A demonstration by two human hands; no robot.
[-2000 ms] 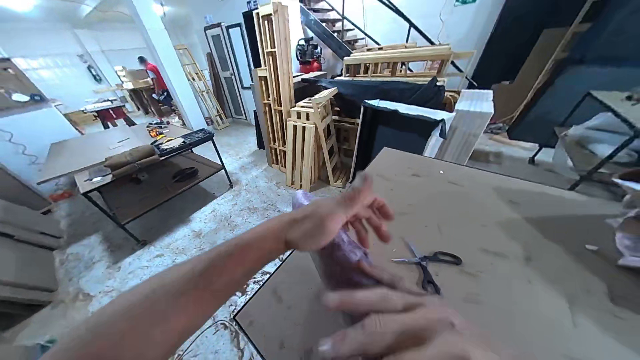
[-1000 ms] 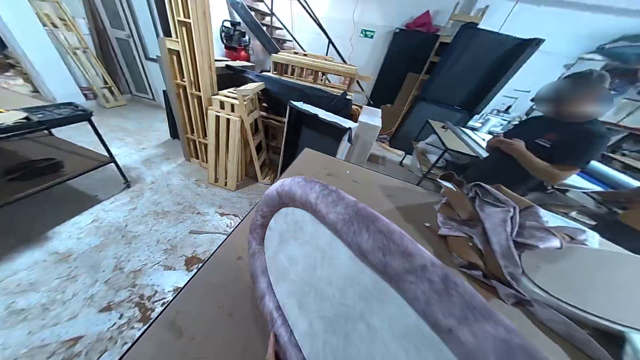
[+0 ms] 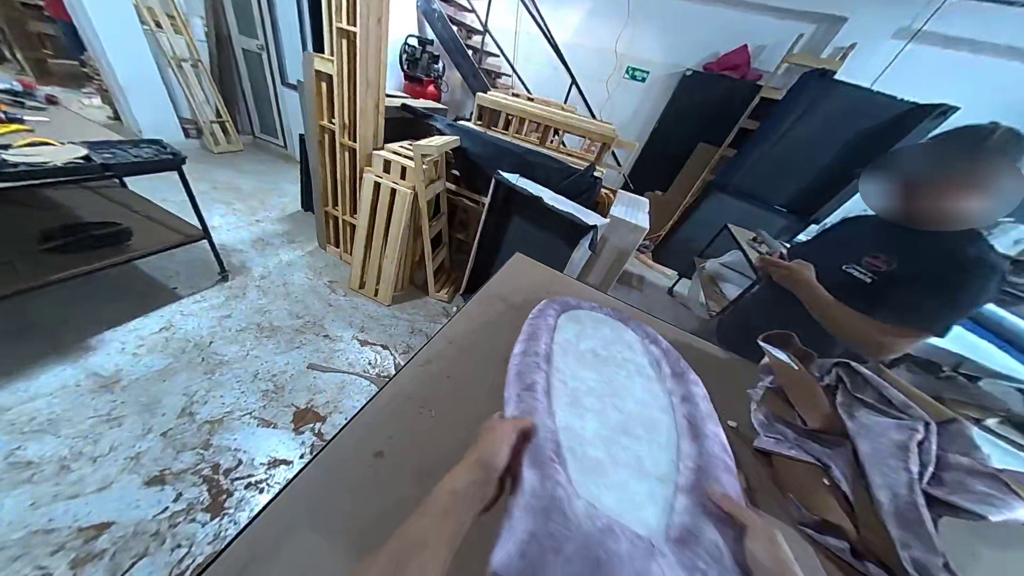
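Observation:
A long rounded padded panel (image 3: pixel 616 416), with a purple-grey velvety cover around a pale fabric centre, is tilted up over the brown worktable (image 3: pixel 416 432). My left hand (image 3: pixel 500 456) grips its left edge, fingers curled behind it. At its lower right edge is my right hand (image 3: pixel 756 532), with the thumb on the cover and the other fingers hidden. Crumpled purple-grey fabric pieces (image 3: pixel 872 448) with brown backing lie on the table to the right of the panel.
A person (image 3: pixel 864 272) in a dark shirt stands beyond the table at the right. Wooden frames (image 3: pixel 384 236) and a black-covered frame (image 3: pixel 520 240) stand past the far corner. A metal-legged table (image 3: pixel 204 216) is at the left, and a brown strip (image 3: pixel 344 372) lies on the floor.
The panel's pale-centred face now shows, which it did not two seconds ago. Since one second ago the panel has turned more upright in view, and both hands have come into sight at its sides.

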